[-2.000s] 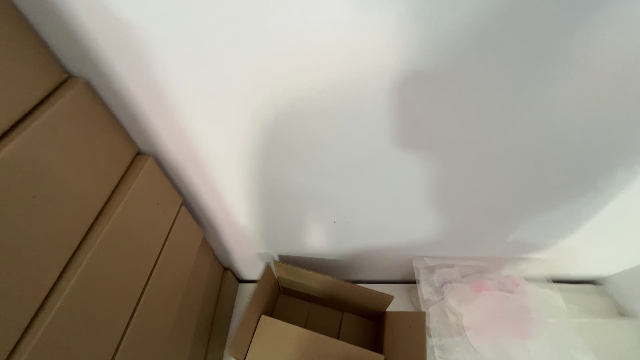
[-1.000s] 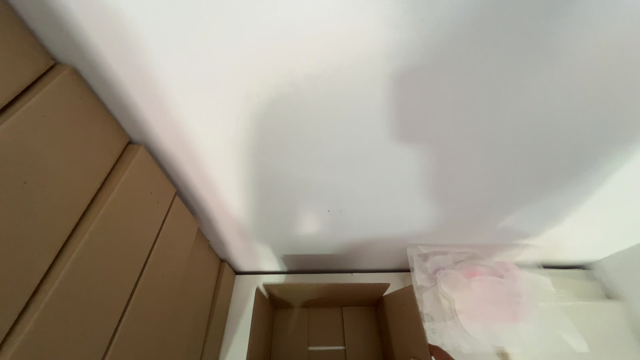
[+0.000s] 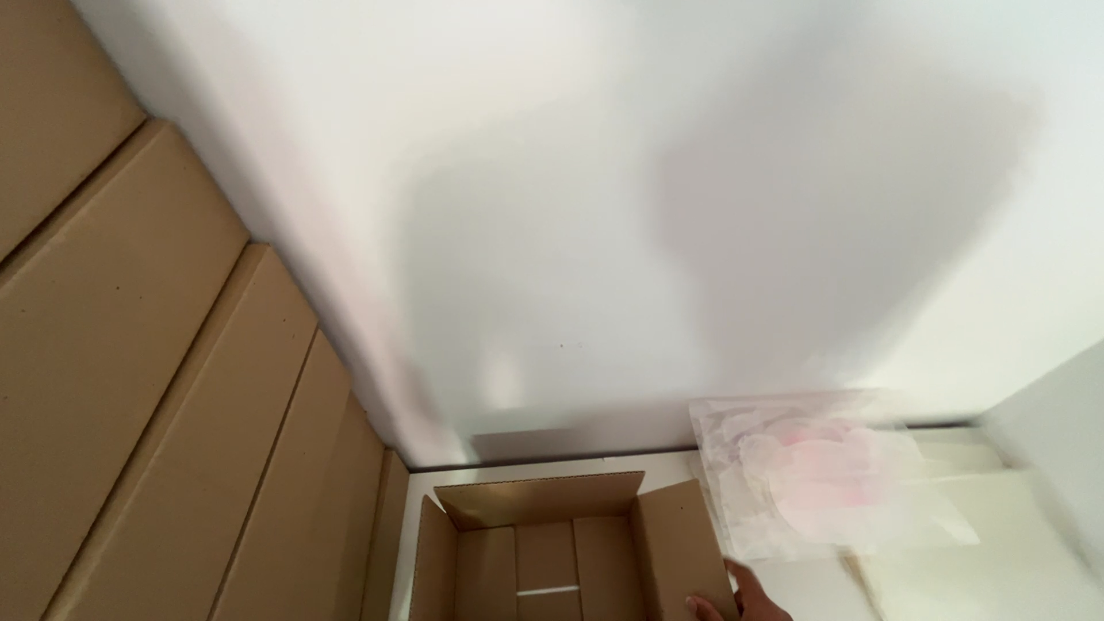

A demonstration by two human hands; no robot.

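Note:
An open cardboard box (image 3: 547, 552) with its flaps raised stands at the bottom centre, and its bottom panels show inside, with a thin strip of light at a gap between them. My right hand (image 3: 742, 595) is at the box's right flap (image 3: 686, 539), a finger or two on either side of its edge. Only the fingers and part of the hand are in view, at the bottom edge. My left hand is out of the picture.
Stacked cardboard boxes (image 3: 103, 328) rise along the left. Clear plastic packaging with pink and white contents (image 3: 819, 474) lies right of the box, beside pale flat items (image 3: 992, 535). A white wall (image 3: 517, 216) stands behind.
The box's near flap, which covered part of the opening two seconds ago, no longer lies across it, and the inside shows more. My right hand has come into view at the right flap.

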